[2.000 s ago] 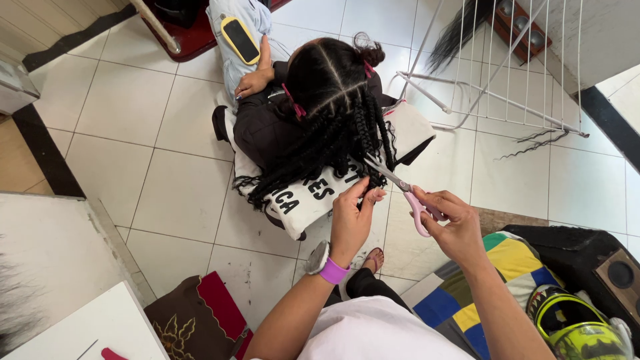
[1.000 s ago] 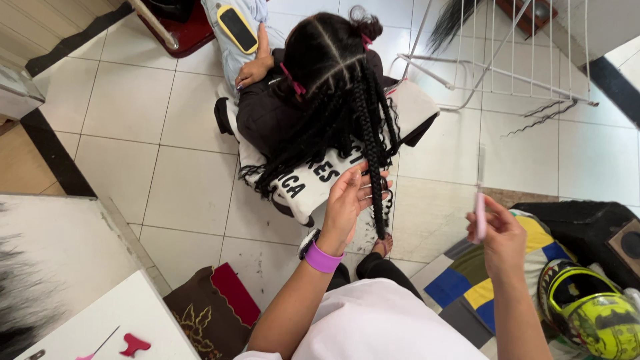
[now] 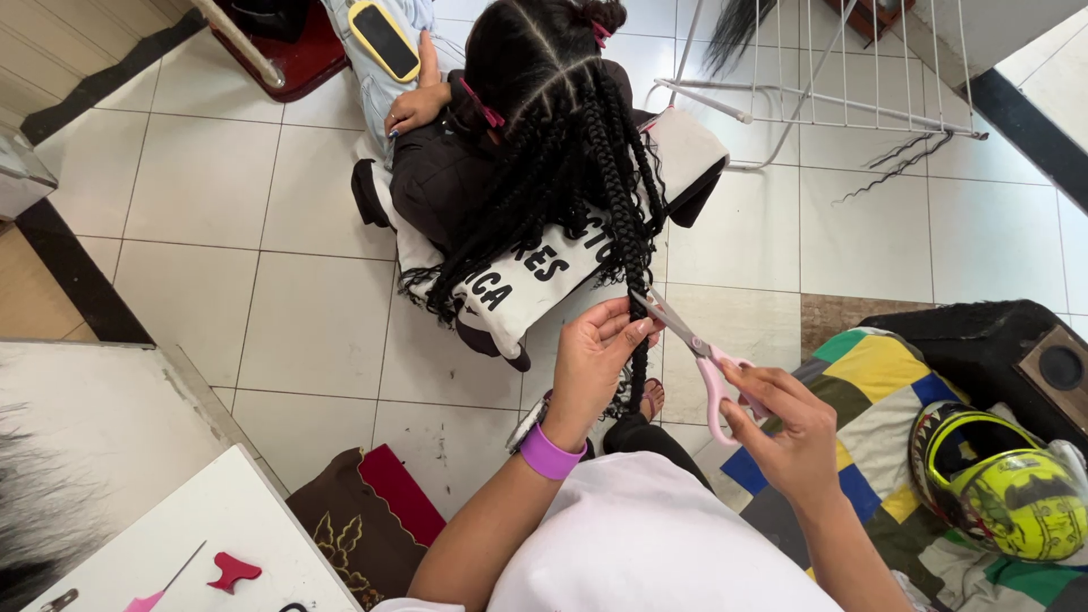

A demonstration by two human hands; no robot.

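Observation:
A seated person's dark hair [image 3: 527, 51] is parted in sections, with pink clips [image 3: 482, 104] holding some of it. Long black braids hang over the printed white cloth [image 3: 544, 293] at the person's back. My left hand [image 3: 599, 357] pinches one thick braid [image 3: 625, 229] near its lower part, its fingertips partly behind the hair. In my right hand [image 3: 778, 425] are scissors with pink handles [image 3: 718, 391], the blades parted and their tips at the braid, just above my left fingers. Whether the blades touch the hair, I cannot tell.
A white wire drying rack [image 3: 816, 102] stands at the upper right. At the lower right, a yellow-green helmet [image 3: 1003, 484] rests on a patchwork cloth [image 3: 867, 382]. A white tabletop [image 3: 212, 510] at the lower left bears a red hair clip [image 3: 234, 572] and a pink-handled pointed tool [image 3: 166, 586].
A second ago the scissors were off to the right, away from the hair; now they are back at the braid. My left hand has closed its fingers on the braid's lower part.

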